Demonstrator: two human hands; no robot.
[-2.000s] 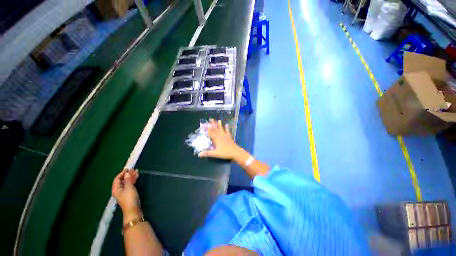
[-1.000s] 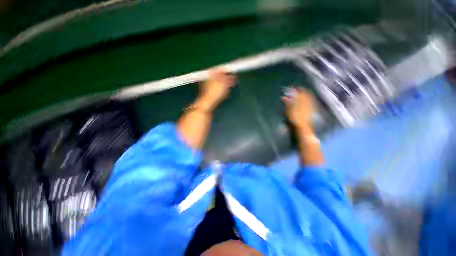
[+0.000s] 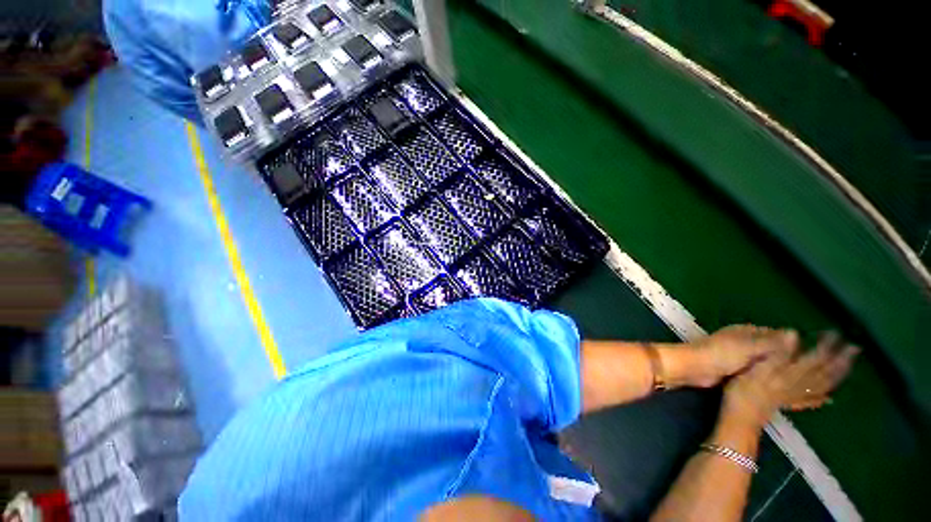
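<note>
My left hand (image 3: 730, 355), with a gold bracelet, and my right hand (image 3: 794, 379), with a silver bracelet, meet over the green belt (image 3: 653, 184) at the lower right. They overlap and the fingers are blurred. My right hand's fingers are apart and nothing shows in them. My left hand is partly covered, so I cannot tell whether it holds anything. A large glossy black blister tray (image 3: 408, 219) lies on the bench. Two of its far pockets look filled with dark flat units; the other visible pockets look empty. My blue sleeve hides its near edge.
A clear blister tray (image 3: 296, 61) with two rows of dark units adjoins the black tray's far side. A person in a blue smock (image 3: 174, 51) is beyond it. Left are a blue stool (image 3: 87, 207) and pale stacked trays (image 3: 128, 408) on the floor. A pale strip (image 3: 653, 296) edges the belt.
The view has swung round to the black tray, the person and the stacks. My hands, apart before, are together over the belt. The whitish film at my right hand no longer shows.
</note>
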